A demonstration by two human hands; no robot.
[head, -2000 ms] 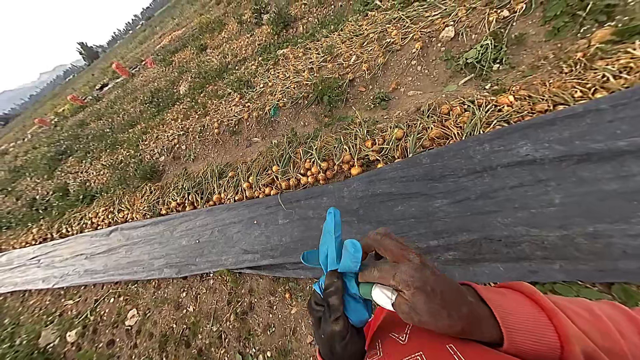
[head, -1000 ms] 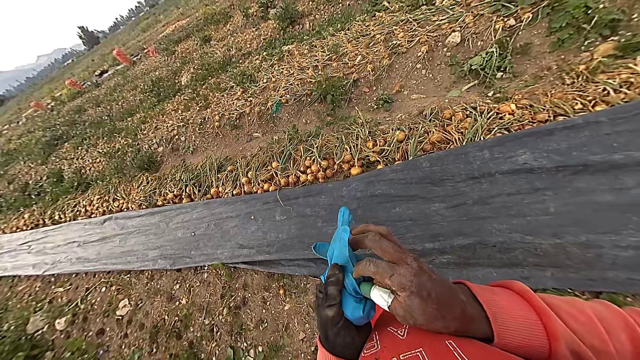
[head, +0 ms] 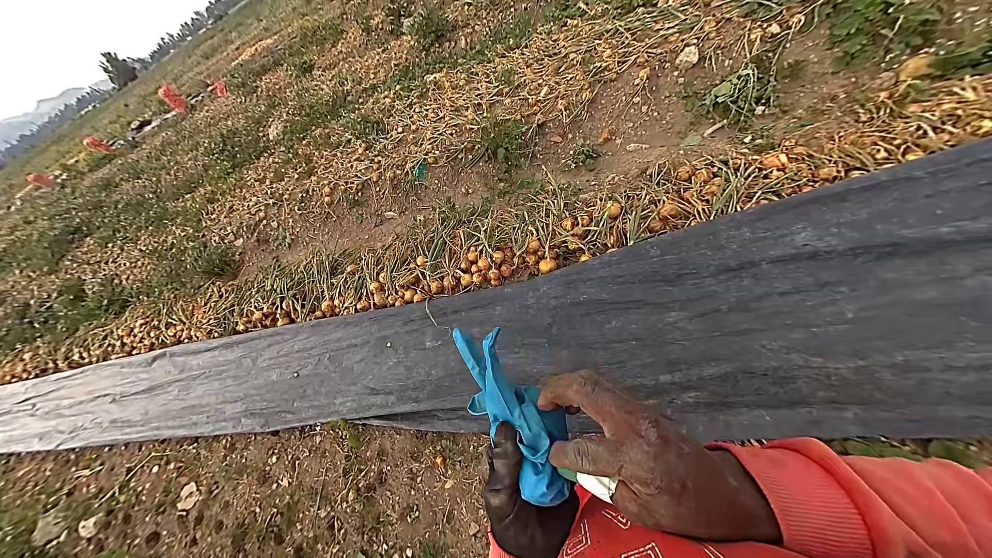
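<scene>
A limp blue rubber glove (head: 515,415) is pinched in my left hand (head: 523,504), which wears a black glove, its thumb lying over the blue cuff. My bare right hand (head: 643,453) comes in from the right in a red sleeve, its curled fingers at the blue glove's right side. Within the right hand's grip is a small white and green object (head: 595,485), mostly hidden by the palm. Whether the right fingertips also pinch the blue glove is not clear.
A long dark plastic sheet (head: 736,310) crosses the ground beyond my hands. Harvested onions (head: 484,267) with dry tops lie along its far edge. Red mesh sacks (head: 172,98) stand far off at upper left. Stony soil (head: 310,496) lies on the near side.
My right fingers, which were over the top of the blue glove, are now lower at its right side. More of the glove's empty fingers shows, pointing up and apart.
</scene>
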